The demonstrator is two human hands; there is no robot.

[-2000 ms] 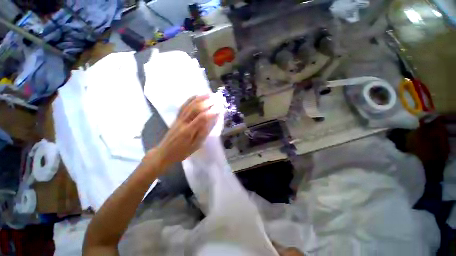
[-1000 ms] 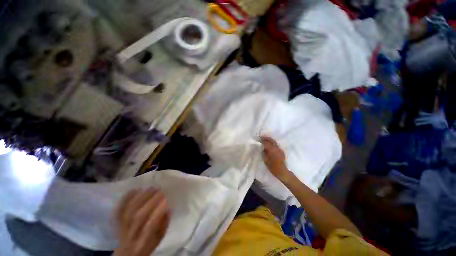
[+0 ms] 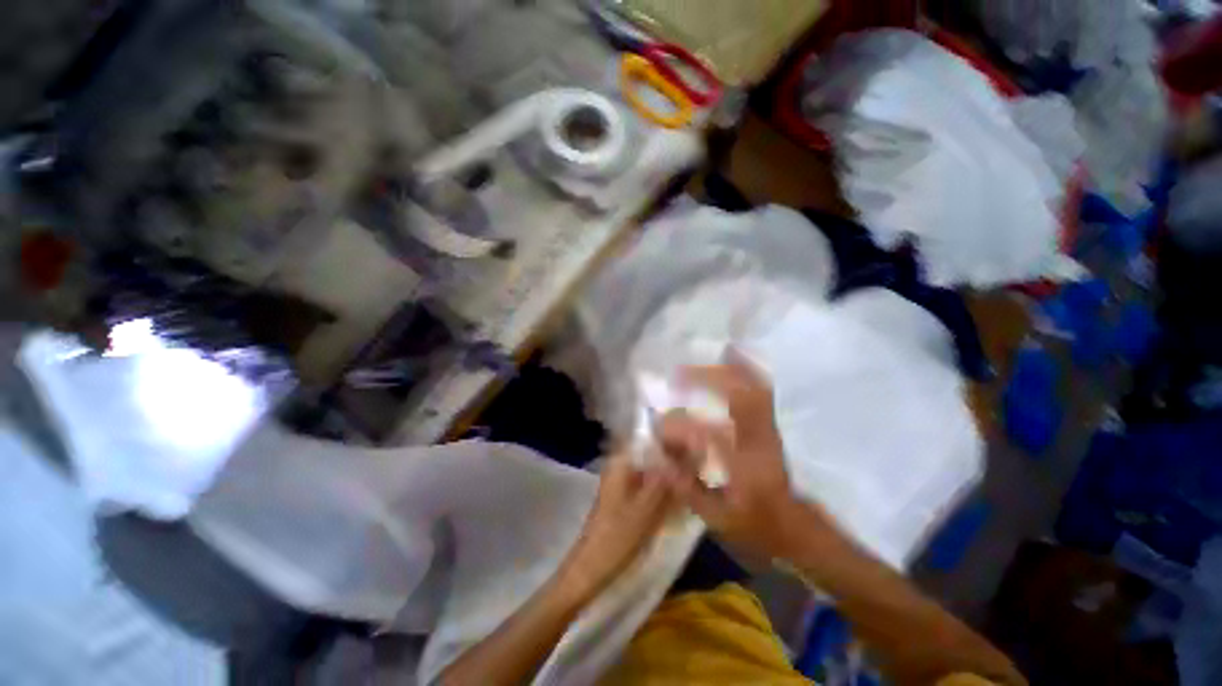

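Observation:
White fabric, the workpiece (image 3: 362, 523), runs from the bright needle area at the left across my lap to my hands. My left hand (image 3: 637, 503) and my right hand (image 3: 744, 449) are close together at the centre, pinching a bunched bit of the white fabric between them. The fingers are blurred and the exact grip is partly hidden. More loose white fabric (image 3: 858, 416) lies heaped just right of my hands. The overlock machine (image 3: 255, 201) is blurred at the upper left.
A white tape roll (image 3: 583, 127) lies on the machine table (image 3: 536, 275), its strip running to the machine. Scissors with orange and red handles (image 3: 670, 87) lie behind it. A container of white fabric (image 3: 945, 161) stands at upper right. Blue pieces (image 3: 1032, 395) lie at the right.
The view has swung right from the machine to the lap. My left hand has left the needle area and joined my right hand at the fabric.

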